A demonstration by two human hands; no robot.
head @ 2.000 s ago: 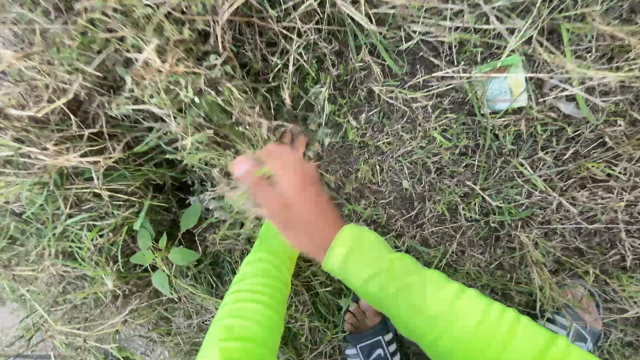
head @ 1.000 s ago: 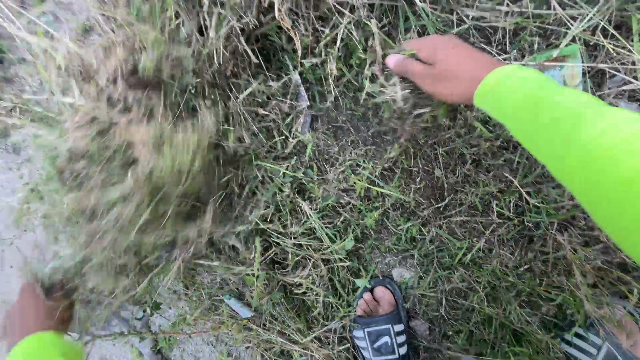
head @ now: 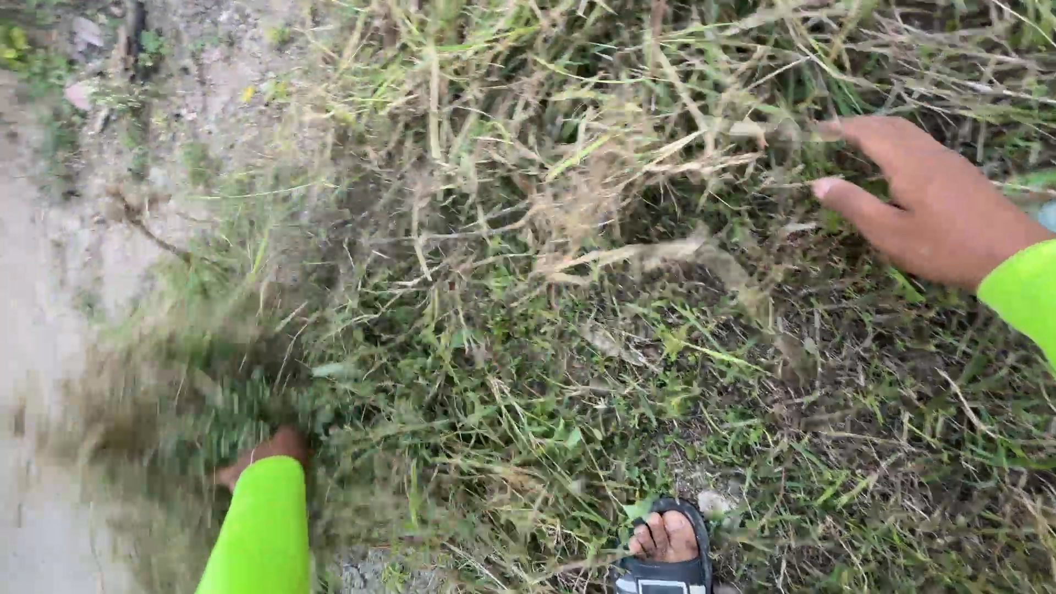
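My left hand, below a bright green sleeve, is at the lower left, partly sunk in a blurred clump of grass; its fingers are hidden, so its hold is unclear. At the upper right my right hand is spread over dry grass, thumb apart from the fingers, with nothing seen held in it. Some straw-coloured stalks lie by its fingertips.
A foot in a dark slide sandal stands at the bottom. Pale bare ground runs along the left side, with a dark stick at the top left. A piece of litter shows at the right edge.
Two seconds ago my hands were close together in the grass; they are now far apart. Since one second ago, my left hand has moved inward from the lower left corner. The view has shifted.
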